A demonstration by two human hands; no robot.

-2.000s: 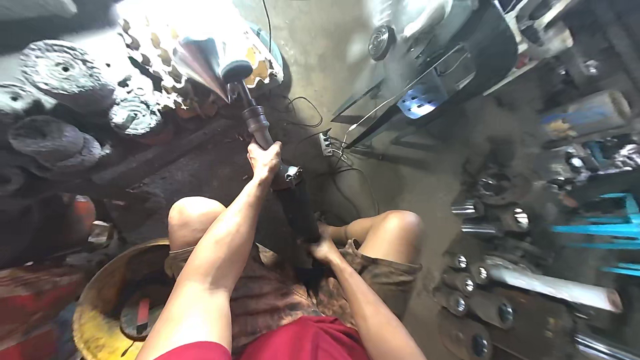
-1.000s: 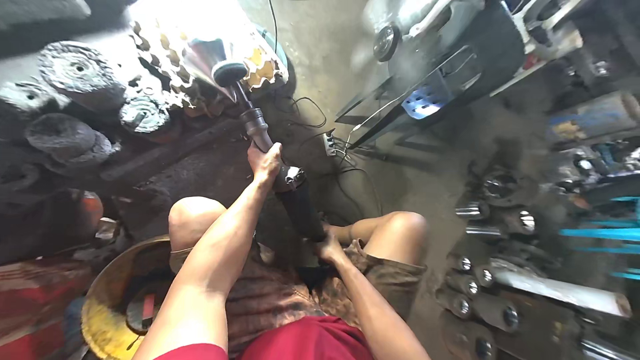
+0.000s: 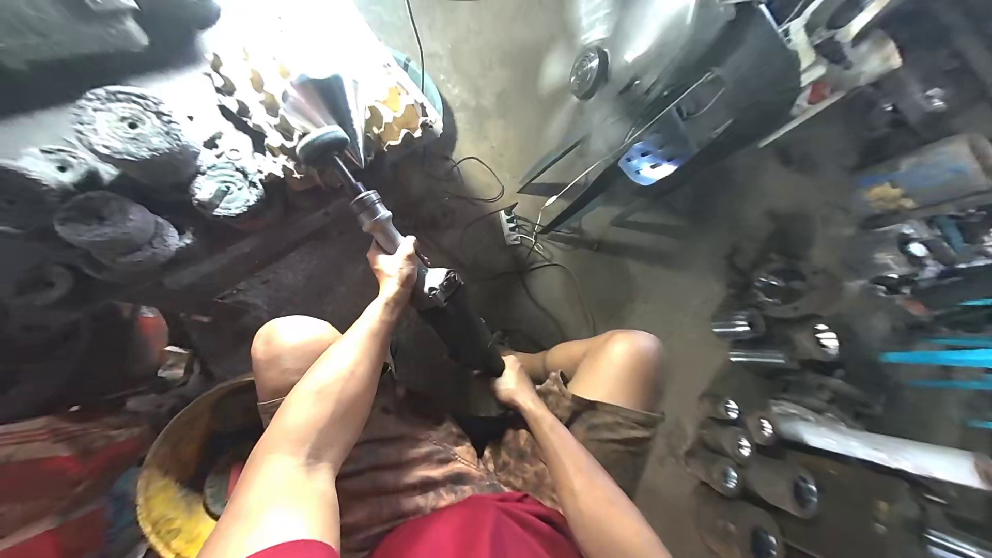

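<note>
Both my hands hold a long electric grinder [image 3: 446, 306] slantwise over my lap. My left hand [image 3: 397, 267] is wrapped around its grey neck, near the middle of the tool. Around the rear end of its black body is my right hand [image 3: 513, 381]. A round grinding or polishing head [image 3: 322, 146] sits on the thin shaft at the tool's far end. That head is at the side of a shiny metal cone [image 3: 329, 105]; whether they touch I cannot tell. Behind the cone lie brightly lit pieces with scalloped edges [image 3: 399, 112].
Rolled, dusty wheels [image 3: 128, 124] stand at the left. A yellow tub [image 3: 167, 480] is beside my left leg. A power strip [image 3: 509, 226] and loose cables lie on the floor ahead. Right of me are metal cylinders [image 3: 728, 442], a pale tube [image 3: 876, 446] and a fan-like machine [image 3: 589, 74].
</note>
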